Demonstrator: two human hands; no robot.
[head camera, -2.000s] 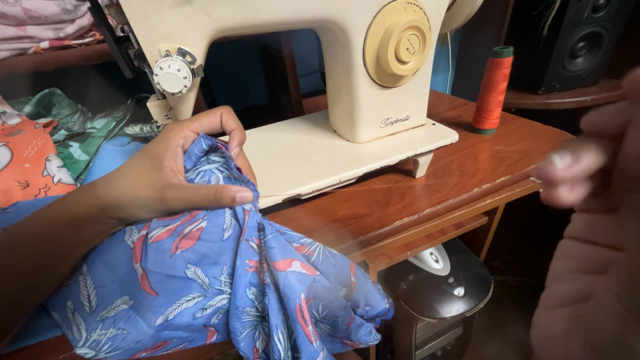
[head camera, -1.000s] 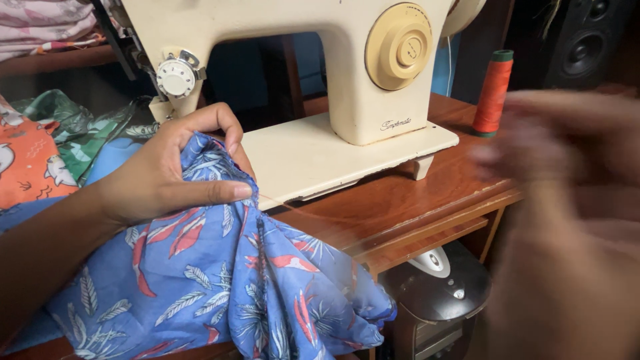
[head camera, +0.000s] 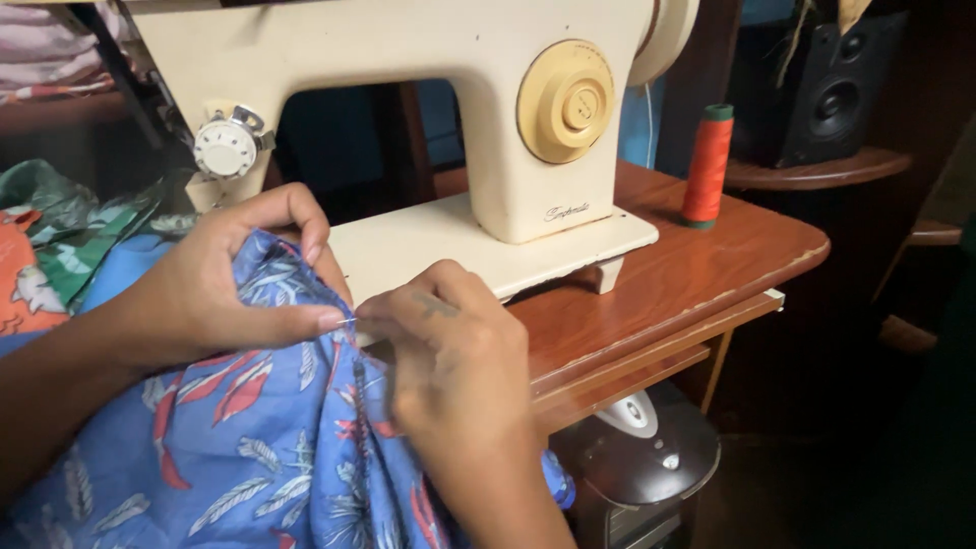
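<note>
My left hand (head camera: 252, 282) pinches the edge of a blue fabric (head camera: 252, 427) printed with white feathers and red shapes, the thumb lying along the fold. Beside the thumb tip, my right hand (head camera: 450, 343) holds a thin sewing needle (head camera: 347, 321) between thumb and forefinger, its bright shaft at the fabric's edge. A dark overlocked seam (head camera: 361, 412) runs down the cloth below the fingers. Behind both hands stands a cream sewing machine (head camera: 381, 46) with a round dial. Whether the needle's tip is in the cloth cannot be told.
An orange thread spool (head camera: 709, 168) stands upright on the wooden table (head camera: 648, 267), right of the machine. Green and orange fabrics (head camera: 30, 267) lie at the left. A black speaker (head camera: 835, 99) stands on a shelf at the back right. A dark appliance (head camera: 656, 457) is below the table edge.
My right hand has come in from the right side to the fabric's edge beside my left thumb. My left hand keeps its pinch on the cloth.
</note>
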